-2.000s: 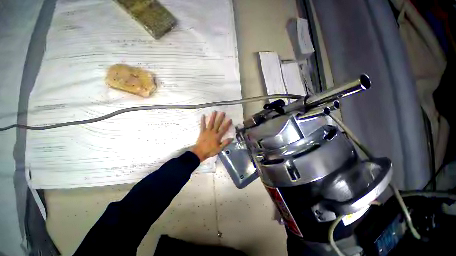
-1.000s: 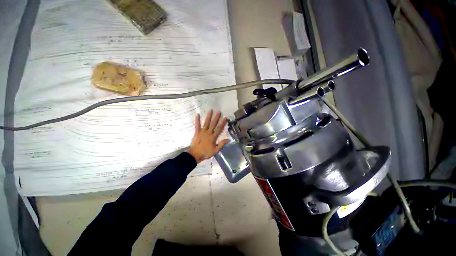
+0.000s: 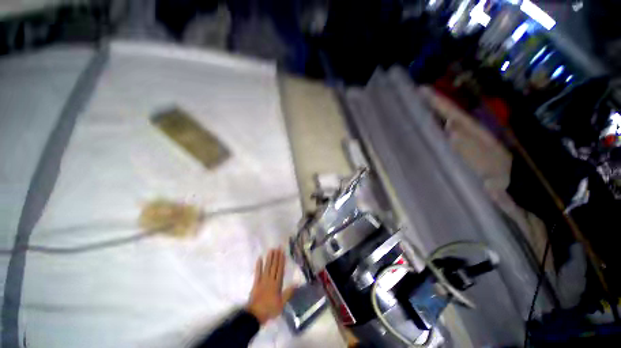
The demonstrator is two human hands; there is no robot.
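The view is blurred. My left hand [image 3: 267, 289] lies flat on the white paper marker [image 3: 95, 285], fingers together and pointing away, holding nothing. It is just left of the cloth cutting machine [image 3: 361, 265], beside the machine's flat metal base plate [image 3: 306, 306]. The machine has a silver-and-black motor body with a red label and a looped pale cable. My right hand cannot be made out; the machine fills the lower right. A yellow-tan block weight [image 3: 170, 217] and an olive-brown metal bar [image 3: 190, 138] lie on the paper.
A dark power cable [image 3: 88, 247] runs across the paper to the block weight and machine. A grey fabric strip [image 3: 51, 160] shows at left. Beige table [image 3: 316, 122] shows beyond the paper's right edge. Long grey fabric rolls [image 3: 422, 156] lie at right, with crumpled cloth beyond.
The view has tilted up, so everything sits lower and the table's far end and room show. My left hand stays beside the base plate, its fingers now closer together.
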